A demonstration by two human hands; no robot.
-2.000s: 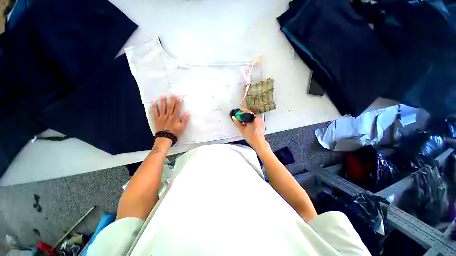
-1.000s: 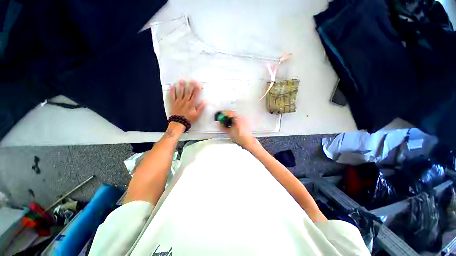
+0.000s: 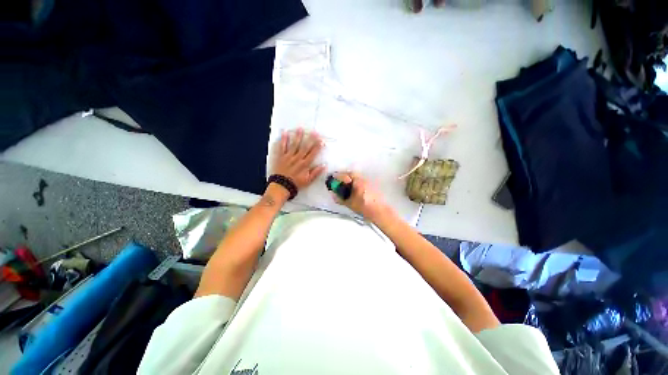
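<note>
The white pattern template (image 3: pixel 366 124) lies flat on the white table, with fine lines and a curved upper edge. A dark navy panel (image 3: pixel 212 110) lies along its left side. My left hand (image 3: pixel 298 160) rests flat on the template with fingers apart, a dark bead bracelet at the wrist. My right hand (image 3: pixel 357 196) grips a small black marker with a green band (image 3: pixel 339 186) over the template's lower part. The khaki pattern weight (image 3: pixel 432 181) sits on the template's right end, with pale pink ties (image 3: pixel 427 143) above it.
A stack of dark panels (image 3: pixel 557 146) lies at the right, a small dark patch (image 3: pixel 503 192) by its left edge. Loose dark cloth (image 3: pixel 146 36) covers the upper left. A blue roll (image 3: pixel 88 311) and silvery plastic (image 3: pixel 531 268) lie below the table edge (image 3: pixel 476 228).
The view has turned, so the template and weight appear farther right. My right hand with the marker has moved left along the template, away from the weight, nearer my left hand. My left hand stays flat.
</note>
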